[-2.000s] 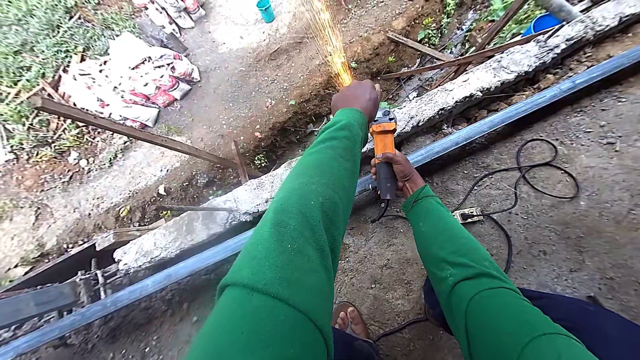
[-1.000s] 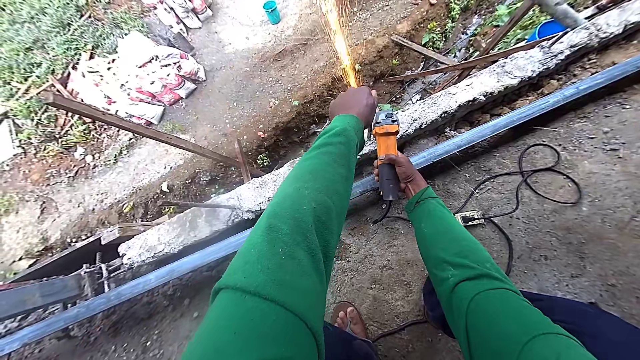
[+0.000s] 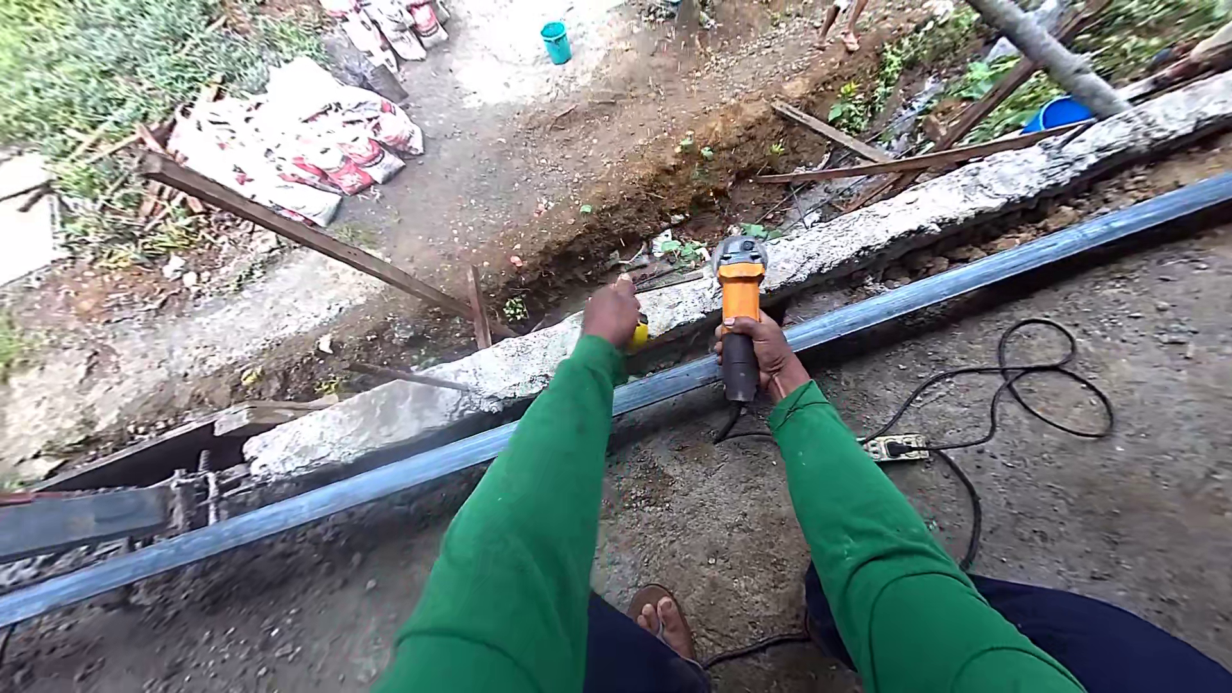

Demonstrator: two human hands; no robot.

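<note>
My right hand (image 3: 760,354) grips the dark rear body of an orange angle grinder (image 3: 741,294), whose metal guard end points away from me over the rough concrete ledge. My left hand (image 3: 613,310) is closed, left of the grinder and apart from it. A yellow object (image 3: 639,331), perhaps a tape measure, shows at its right side, and a thin dark piece reaches from the fingers toward the grinder; what exactly the fingers hold is partly hidden. A long galvanized metal bar (image 3: 462,452) runs diagonally below both hands. The grinder's black cord hangs to the ground.
A power outlet strip (image 3: 895,448) with a looped black cord (image 3: 1035,371) lies on the ground at right. The concrete ledge (image 3: 385,423) borders a lower dirt area with wooden stakes (image 3: 308,231), sacks (image 3: 298,140), a teal bucket (image 3: 555,42) and a blue container (image 3: 1059,114). Another person's feet (image 3: 842,29) are at top.
The spray of sparks seen in both earlier frames is gone. My left hand has moved left and back from the grinder's head, which now shows. My right hand still holds the grinder.
</note>
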